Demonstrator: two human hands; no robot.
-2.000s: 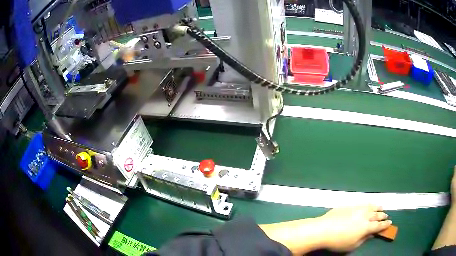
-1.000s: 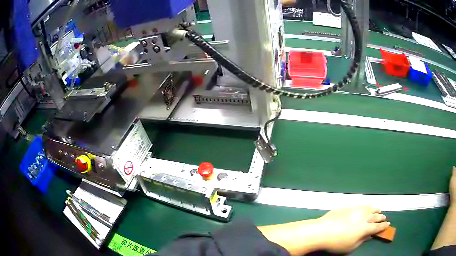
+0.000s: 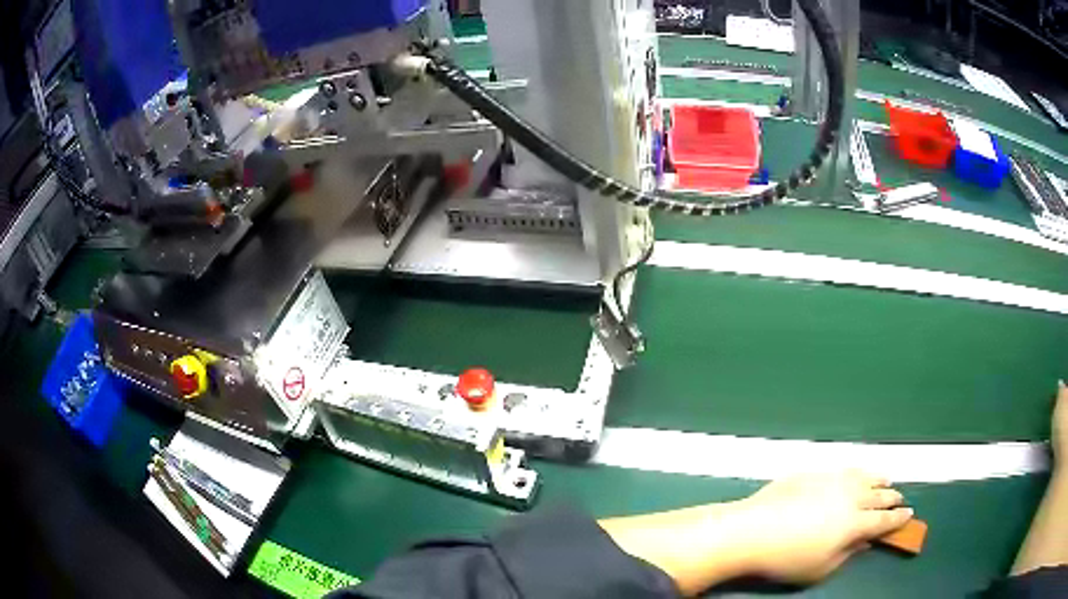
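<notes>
My left hand [image 3: 826, 527] rests low at the right of the view, palm down, its fingers over a small flat orange-brown block [image 3: 905, 537]. The block's right end sticks out beyond the fingertips; whether the fingers grip it or only rest on it is hard to see. My right hand [image 3: 1061, 427] is cut off by the right edge; only a sliver of it and the wrist show, so its fingers are hidden.
A press machine [image 3: 469, 246] stands left, with a red button [image 3: 476, 388] and an emergency stop [image 3: 189, 376]. A white tray [image 3: 257, 515] holds thin strips. A blue bin [image 3: 82, 380] is far left. Red bins [image 3: 713, 145] and a black ribbed cable [image 3: 550, 162] show farther back.
The blue-covered machine part at the upper left has shifted left and down over the plate. The view has shifted slightly. My left hand and the block stay together in nearly the same place.
</notes>
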